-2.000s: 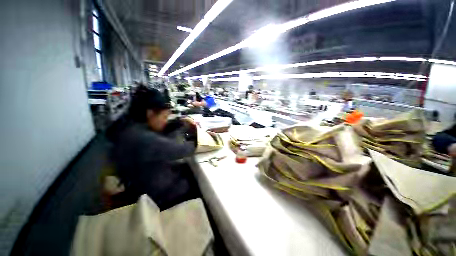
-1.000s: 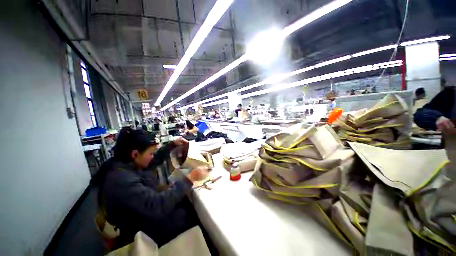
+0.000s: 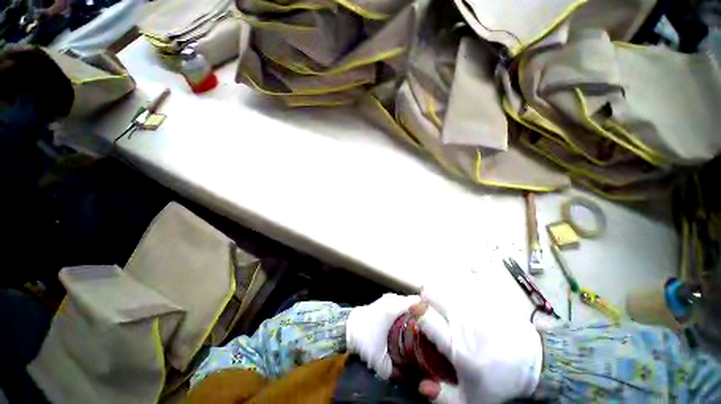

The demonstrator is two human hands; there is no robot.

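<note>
My left hand and my right hand, both in white gloves with some bare fingertips, hold a shiny dark red rounded object between them at the table's front edge. The hands cover much of it, so I cannot tell exactly what it is. Snips with dark blades and reddish handles lie on the white table, just beyond my right hand.
A brush, a tape ring, a yellow block, a green-handled tool and a blue-topped container lie at right. Beige pieces are heaped behind; more hang at left. A red-based bottle stands far left.
The view has swung down from the hall and the seated person to the table. My two hands, the red object and the tools at right have come into view.
</note>
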